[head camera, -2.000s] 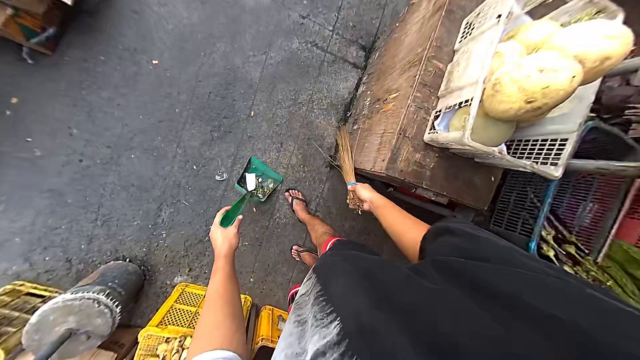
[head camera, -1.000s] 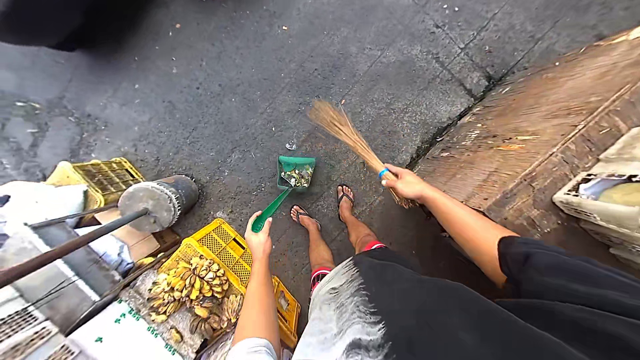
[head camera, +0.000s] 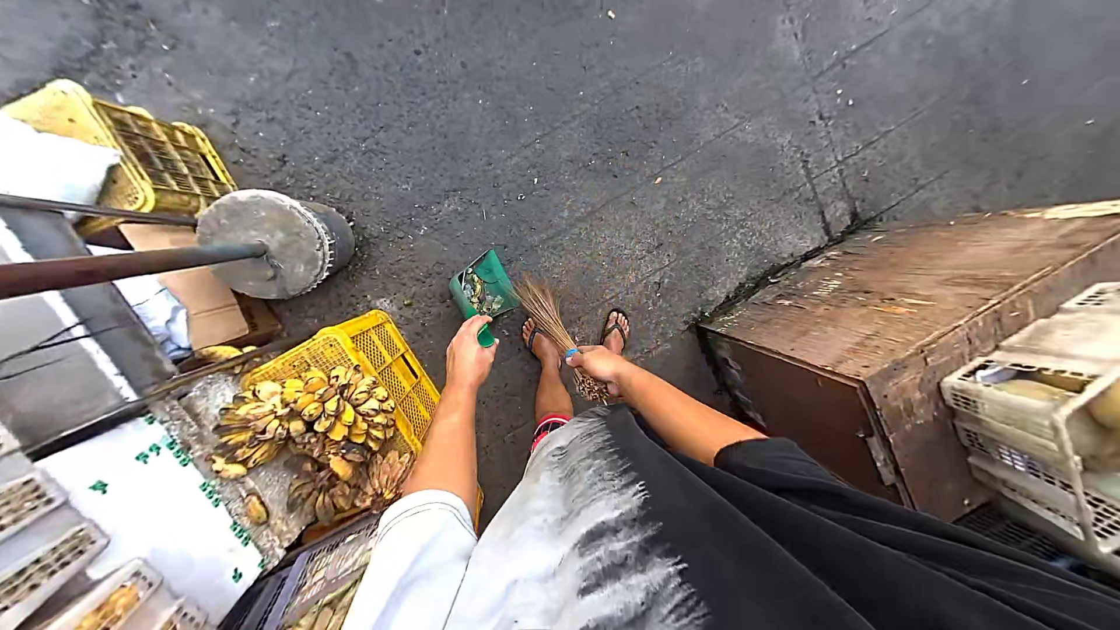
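Note:
My left hand (head camera: 471, 352) is closed around the handle of a green plastic dustpan (head camera: 497, 278), which holds leaf scraps and other debris. My right hand (head camera: 598, 366) grips a stick broom (head camera: 542, 308) made of thin bristles, at its blue binding. The broom's bristle tips point at the dustpan's right side and lie close to it; whether they touch is hard to tell. Both tools are in front of my feet, which wear flip-flops. Small bits of litter are scattered over the dark pavement (head camera: 612, 166).
At left are a yellow plastic crate (head camera: 394, 363), bunches of bananas (head camera: 324, 411), a concrete-filled bucket (head camera: 302, 245) with a metal pole, and another yellow crate (head camera: 162, 157). A large wooden box (head camera: 875, 297) stands at right, beside white plastic crates (head camera: 1024, 402) of produce.
The broom, raised out to the right a second ago, has come in beside the dustpan, and my right hand has moved closer to my left. The view has turned noticeably since the earliest frame.

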